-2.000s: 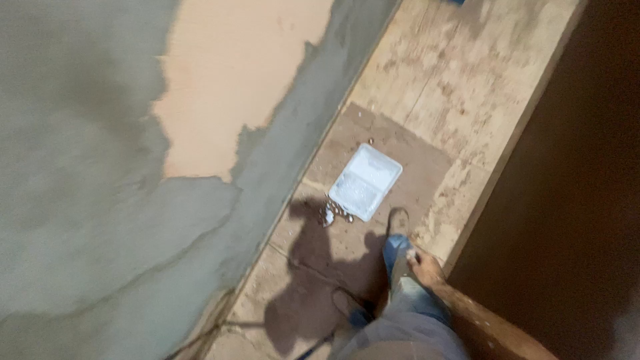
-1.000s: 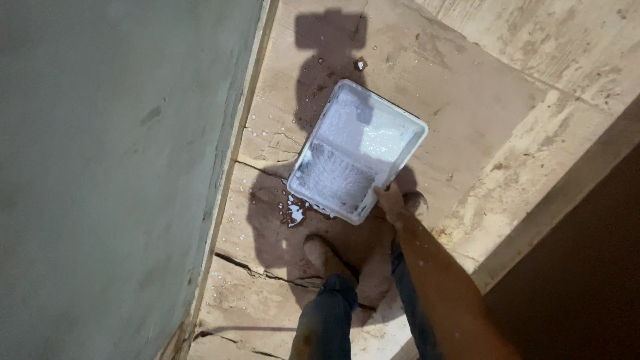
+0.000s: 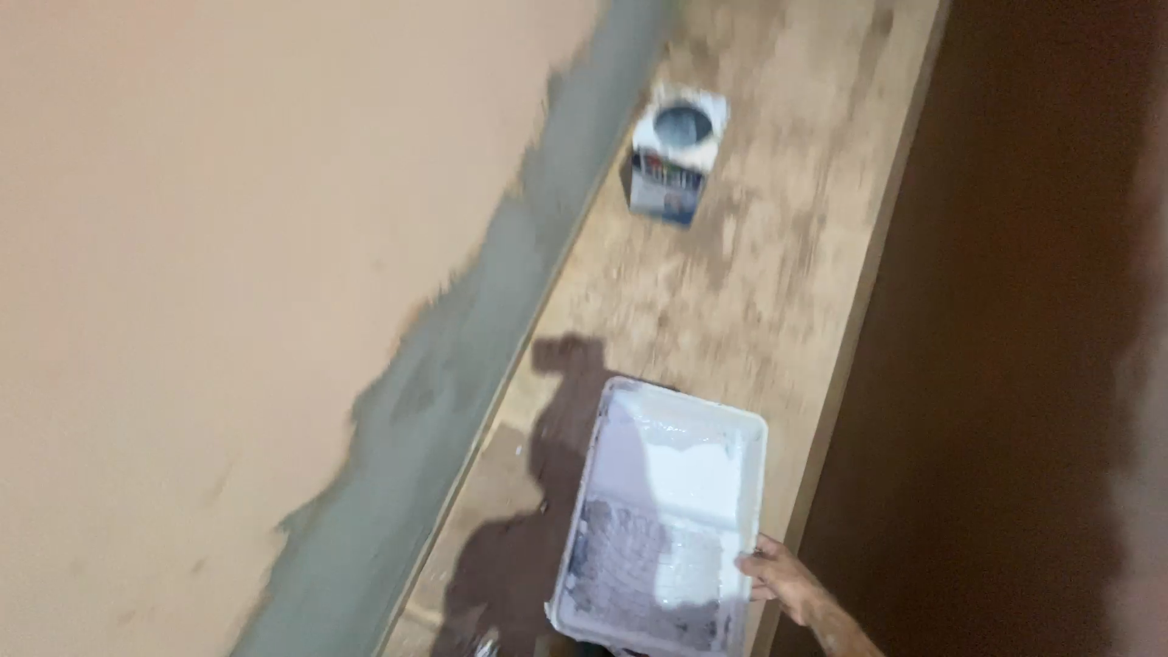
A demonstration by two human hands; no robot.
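My right hand [image 3: 781, 577] grips the right rim of a white plastic paint tray [image 3: 675, 493], thumb over the edge and fingers beneath. White paint lies in the tray's far part, and its ribbed near part is smeared with paint. Farther along the boards stands a white and blue paint container [image 3: 677, 155] with a round dark opening on top and writing on its side. My left hand is outside the frame.
Wooden boards [image 3: 703, 301] form a narrow walkway. Along its left runs a wall with a grey painted band [image 3: 456, 319] below a peach area [image 3: 228, 228]. Past the board's right edge [image 3: 862, 319] is a dark brown surface or drop; which one I cannot tell.
Two seconds ago the tray lay on the boards, my hand apart from it. My right hand took its rim and has lifted it. The view has swung forward, showing the container.
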